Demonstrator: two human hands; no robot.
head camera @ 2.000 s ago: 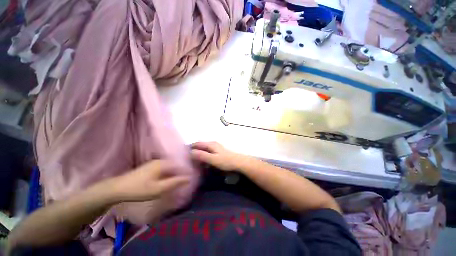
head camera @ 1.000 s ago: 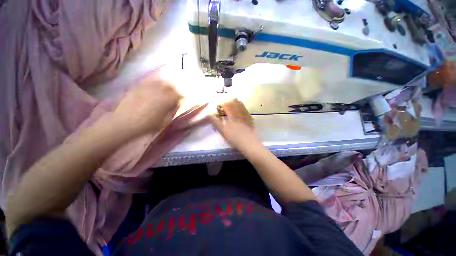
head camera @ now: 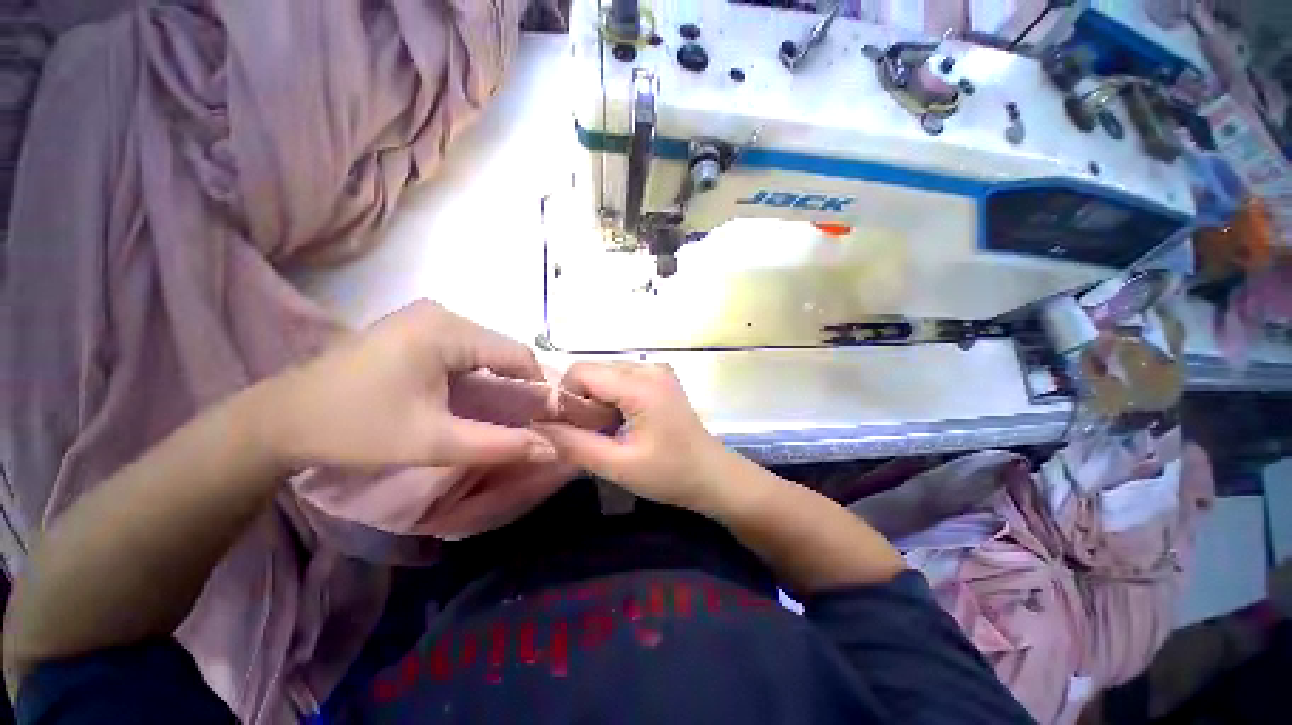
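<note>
A dusty-pink garment piece (head camera: 432,496) hangs from both hands over the table's near edge, in front of the wearer. My left hand (head camera: 411,397) pinches its folded edge between thumb and fingers. My right hand (head camera: 638,432) pinches the same edge close beside it, the fingertips of both hands nearly touching. The hands are below and left of the presser foot and needle area (head camera: 662,262) of the white sewing machine (head camera: 907,213), away from the needle. Part of the edge is hidden inside the fingers.
A large bundle of pink pieces (head camera: 156,213) lies heaped at the left and drapes down. A smaller crumpled pink and white pile (head camera: 1049,567) is below the table edge at right. A dark slide fitting (head camera: 900,332) lies on the machine bed (head camera: 879,390).
Both hands have come back from the needle toward the table's near edge and now hold the cloth edge together. The bright glare at the needle is smaller than one second ago.
</note>
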